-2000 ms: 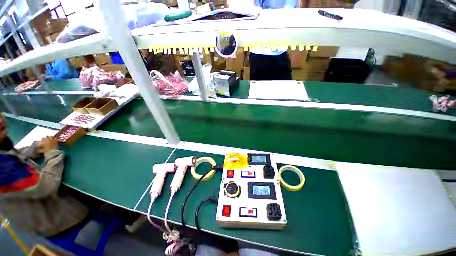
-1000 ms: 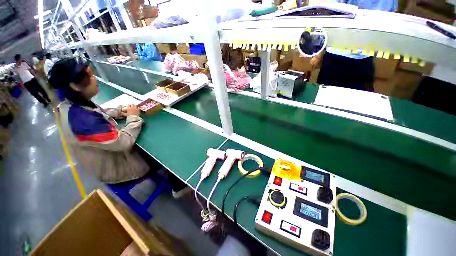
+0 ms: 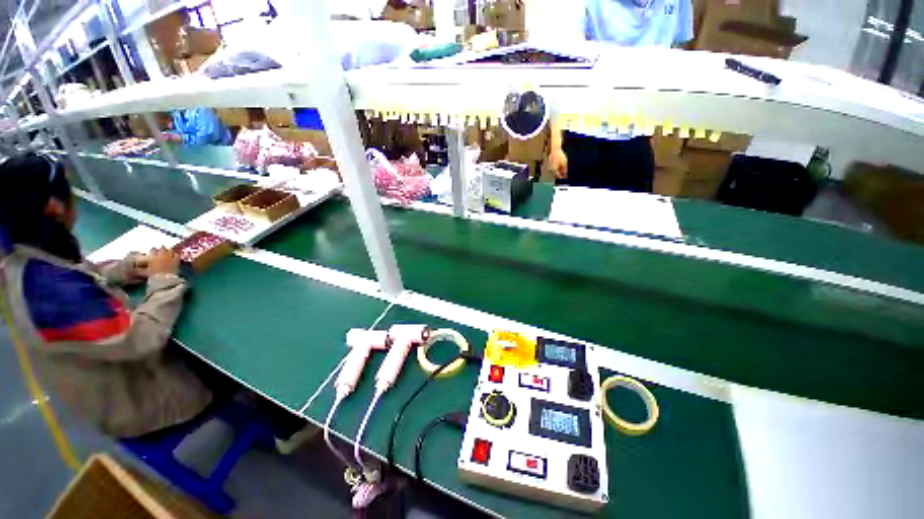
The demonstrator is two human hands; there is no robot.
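Observation:
Neither of my hands is in view. Two pale pink hair dryers [image 3: 401, 357] lie side by side on the green bench, handles towards me. Their pale cords hang over the front edge, with a pinkish bundle [image 3: 367, 493] below it. Right of them stands the white power tester [image 3: 507, 426] with two lit dark displays, red switches and black sockets. Black test leads [image 3: 413, 393] loop from its left side. A shiny orange-yellow item [image 3: 510, 350] lies on its top left corner. Cream tape rolls lie left [image 3: 443, 353] and right [image 3: 628, 404] of the tester.
A person [image 3: 111, 314] sits at the left with hands at a small brown tray [image 3: 203, 249]. An open carton [image 3: 111, 494] is at the lower left. A white post [image 3: 355, 172] and overhead shelf cross the view. A white panel [image 3: 831, 456] lies at the right. Another person [image 3: 608, 132] stands opposite.
The camera view has swung left and then back to the right. The carton now shows only at the lower left corner. The dryers and tester lie as before.

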